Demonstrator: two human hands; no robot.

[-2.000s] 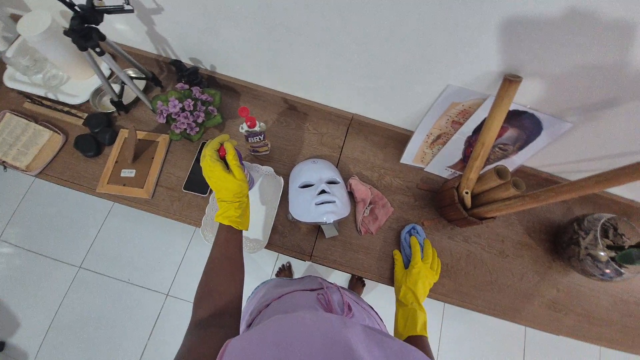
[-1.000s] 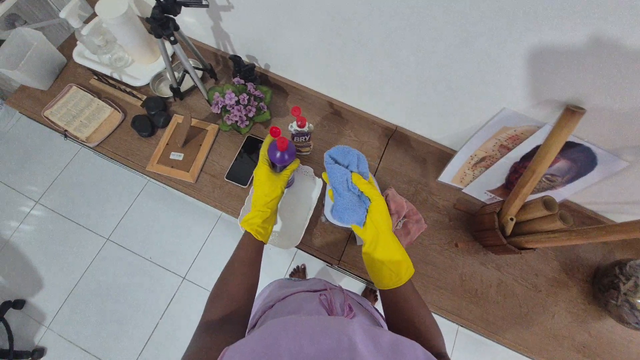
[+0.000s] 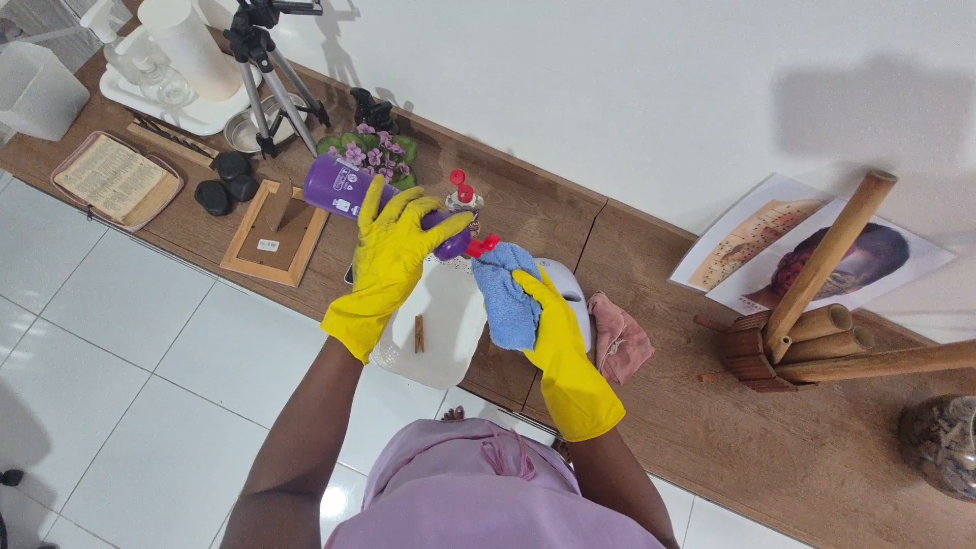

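Note:
My left hand, in a yellow rubber glove, grips a purple plastic bottle tilted on its side. The bottle's open red flip cap meets the top edge of a blue cloth. My right hand, gloved alike, holds that cloth up. Behind the cloth lies a white face mask, partly hidden. A white tray with a wooden clothespin in it lies between my forearms. Right of the mask is a crumpled pink cloth. A clear bottle with a red cap stands beyond the tray.
Left on the wooden counter are a picture frame, black stones, an open book, a tripod and pink flowers. Right are a wooden pot with bamboo sticks, printed pictures and a round vase.
My right hand has lifted the blue cloth from the counter and brought it left to the purple bottle. My left hand has tipped the bottle toward the cloth. The view has shifted.

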